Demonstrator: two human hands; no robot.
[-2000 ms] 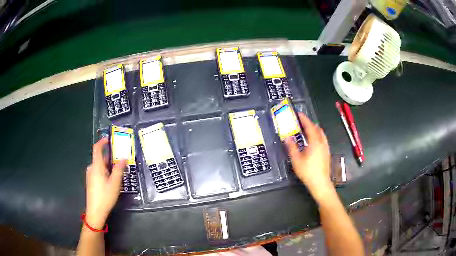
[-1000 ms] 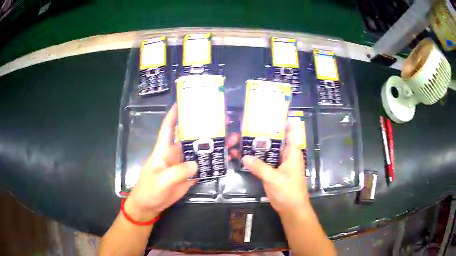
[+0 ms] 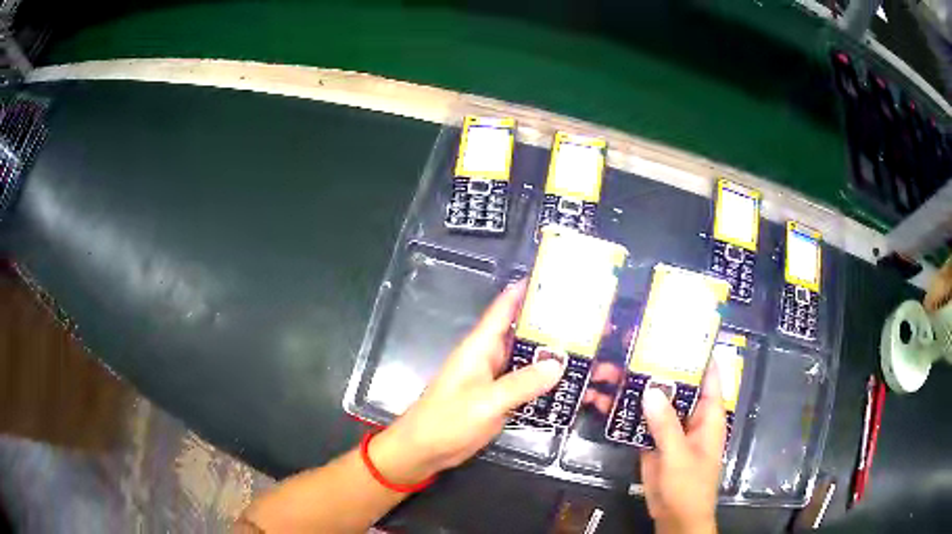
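My left hand holds a yellow-framed keypad phone upright over the tray, its thumb on the centre key. My right hand holds a second such phone beside it, its thumb near the centre key. Both screens glow white, with a small green spot at the top right corner. The clear blister tray lies beneath. Its back row holds several phones, one at the far left and one at the far right. Another phone is partly hidden behind my right hand.
Two batteries, one at the bottom and one further right, lie by the tray's front edge. Red pens lie right of the tray, near the fan. The green conveyor runs behind. A dark tray is at upper right.
Two seconds ago my hands were on phones at the tray's outer front pockets. Now both hold phones raised near the middle. Since one second ago, the view has turned and my left thumb has moved to the centre key.
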